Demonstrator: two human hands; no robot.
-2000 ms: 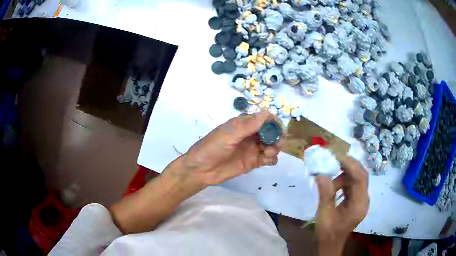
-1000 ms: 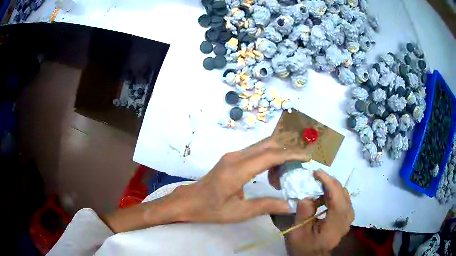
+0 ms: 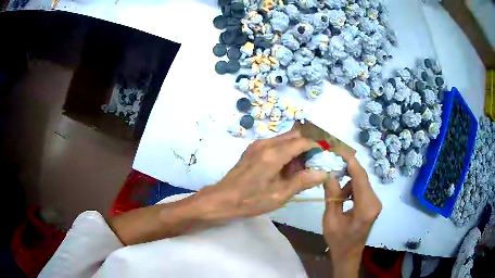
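Observation:
A pale, ruffled ornament body (image 3: 327, 161) is held between both hands above the near edge of the table. A dark round piece (image 3: 313, 154) sits against its left end, partly under my left fingers. My left hand (image 3: 264, 176) grips the ornament from the left with thumb and fingers. My right hand (image 3: 351, 209) holds it from the right and also keeps a thin straw-coloured stick (image 3: 309, 200), which points left under the ornament. The red glue pot (image 3: 324, 144) on the brown board (image 3: 337, 142) is partly hidden behind the hands.
A large heap of pale bodies (image 3: 325, 43) lies at the back, with loose dark discs (image 3: 228, 51) at its left. Joined pieces (image 3: 401, 117) lie right, beside a blue tray (image 3: 418, 187) of dark pieces. A brown box (image 3: 89, 103) stands below the table's left edge.
The dark piece and pale body, first held apart in separate hands, are now together between both hands. The hands have turned the ornament and moved slightly up; the view has shifted.

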